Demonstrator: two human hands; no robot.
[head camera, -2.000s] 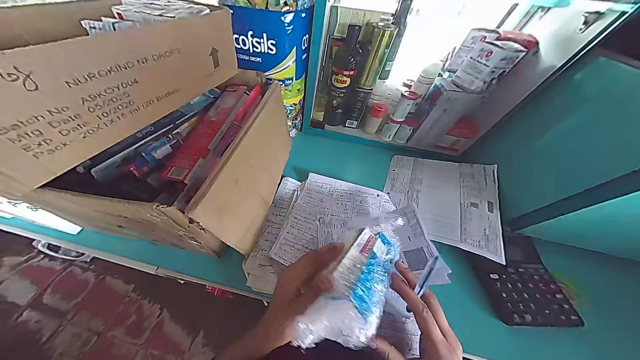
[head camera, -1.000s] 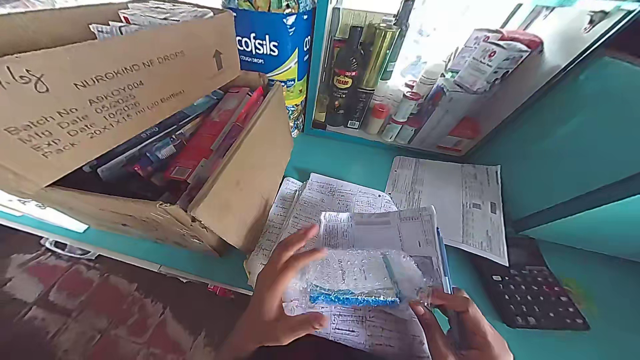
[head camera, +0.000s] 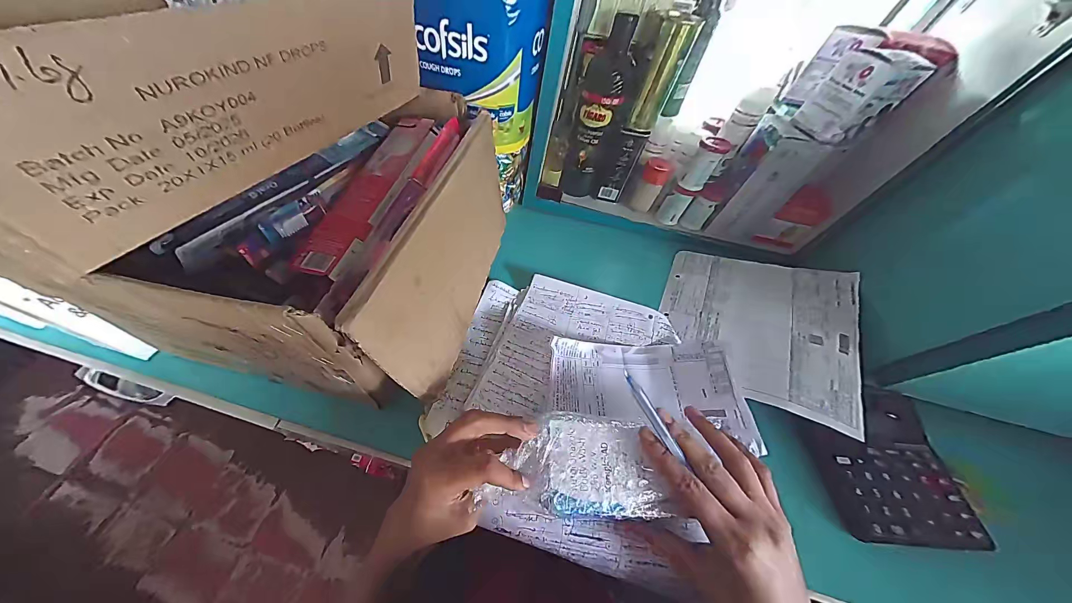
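A small pack in bubble wrap (head camera: 586, 465), with a blue lower edge and printed writing, lies over the papers near the counter's front. My left hand (head camera: 461, 473) grips its left end between thumb and fingers. Across its right end rests my right hand (head camera: 724, 502), with a pen (head camera: 649, 410) held between the fingers and pointing up and left. Beneath the pack are a printed slip (head camera: 611, 377) and handwritten sheets (head camera: 578, 310). The right thumb is partly hidden.
An open cardboard box (head camera: 427, 285) full of cartons stands at the left. Behind it is a blue Cofsils container (head camera: 481, 50). A glass-fronted cabinet (head camera: 544, 142) holds bottles. Another printed sheet (head camera: 770, 335) and a black calculator (head camera: 904, 486) lie at the right.
The wrapped pack was tilted up in both hands two seconds ago and now lies flatter, low over the papers. The right hand has come over its right end; the pen now shows plainly.
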